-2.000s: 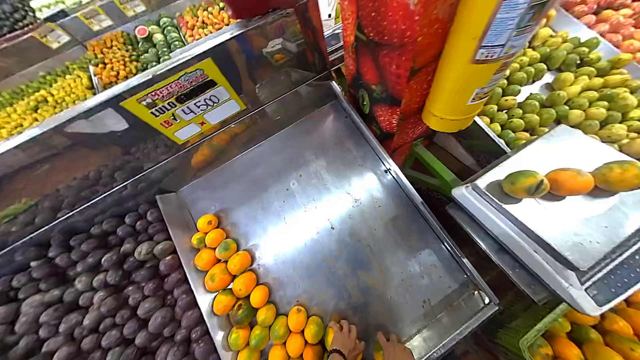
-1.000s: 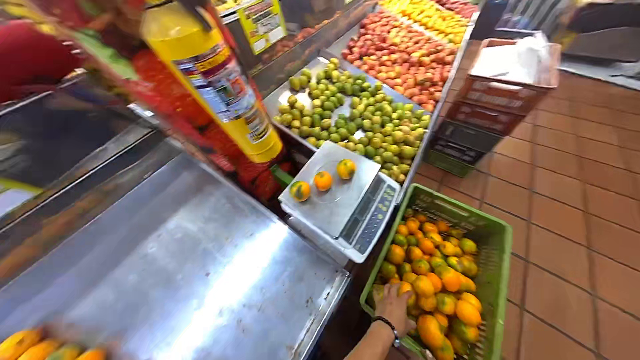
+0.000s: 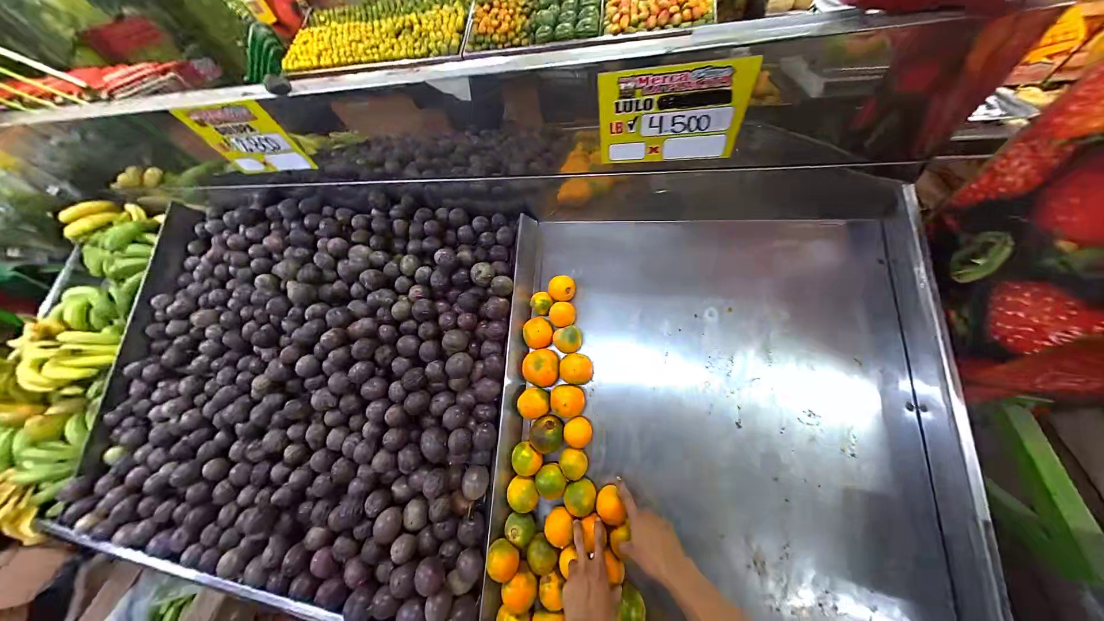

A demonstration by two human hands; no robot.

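Orange and green-orange lulo-like fruits (image 3: 541,367) lie in a narrow band along the left wall of a stainless-steel display bin (image 3: 733,414). At the lower part of this band, my left hand (image 3: 591,578) rests its fingers on several fruits. Just right of it, my right hand (image 3: 660,548) touches an orange fruit (image 3: 611,504) from the right side, fingers bent around it. Whether either hand firmly grips a fruit cannot be told. The lowest fruits are partly hidden by the hands and the frame's edge.
Dark purple round fruits (image 3: 345,388) fill the neighbouring bin on the left, with bananas (image 3: 78,345) beyond. Yellow price signs (image 3: 677,112) hang on the back panel. A strawberry-printed panel (image 3: 1035,250) and a green crate edge (image 3: 1048,492) stand to the right.
The view has swung from the green crate and scale back to the metal bin. One second ago a hand was among the fruits in that crate; now both hands are at the fruits in the bin.
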